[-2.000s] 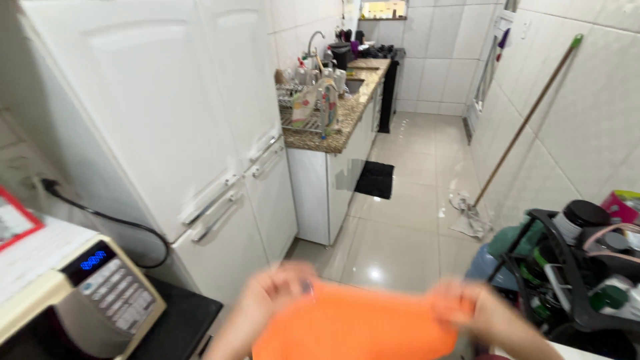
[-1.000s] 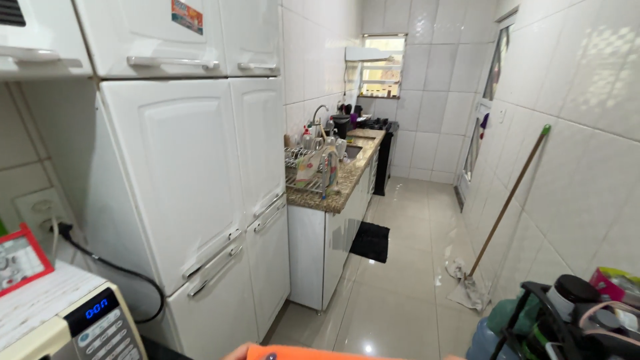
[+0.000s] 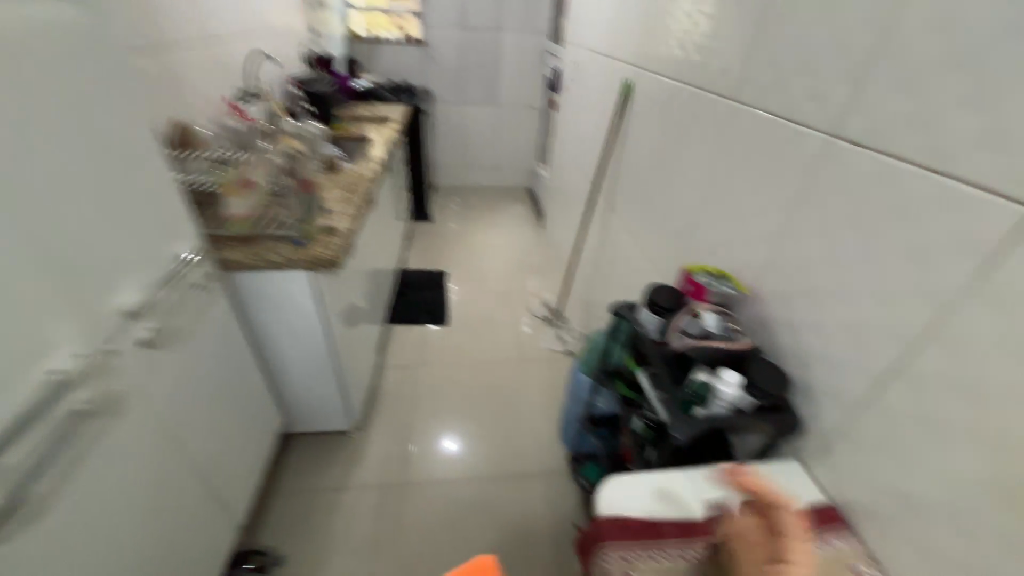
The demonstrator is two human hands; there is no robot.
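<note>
My right hand (image 3: 764, 520) is at the lower right, blurred, over a white surface (image 3: 656, 492) partly covered by a dark red and beige patterned cloth (image 3: 656, 544). Its fingers reach toward the white edge; whether they touch or hold anything does not show clearly. Only a corner of an orange item (image 3: 478, 566) shows at the bottom edge, and what holds it is out of view. My left hand is not in the frame.
A dark rack (image 3: 688, 432) of bottles and jars stands by the right wall, near a mop (image 3: 596, 200). On the left are white cabinets (image 3: 152, 416) and a granite counter (image 3: 288, 254) with a dish rack (image 3: 256, 192). A black mat (image 3: 419, 298) lies on the tiled floor.
Two seconds ago both hands held the orange item at the bottom centre; now only its corner and my right hand show. The view has swung right and down since one second ago.
</note>
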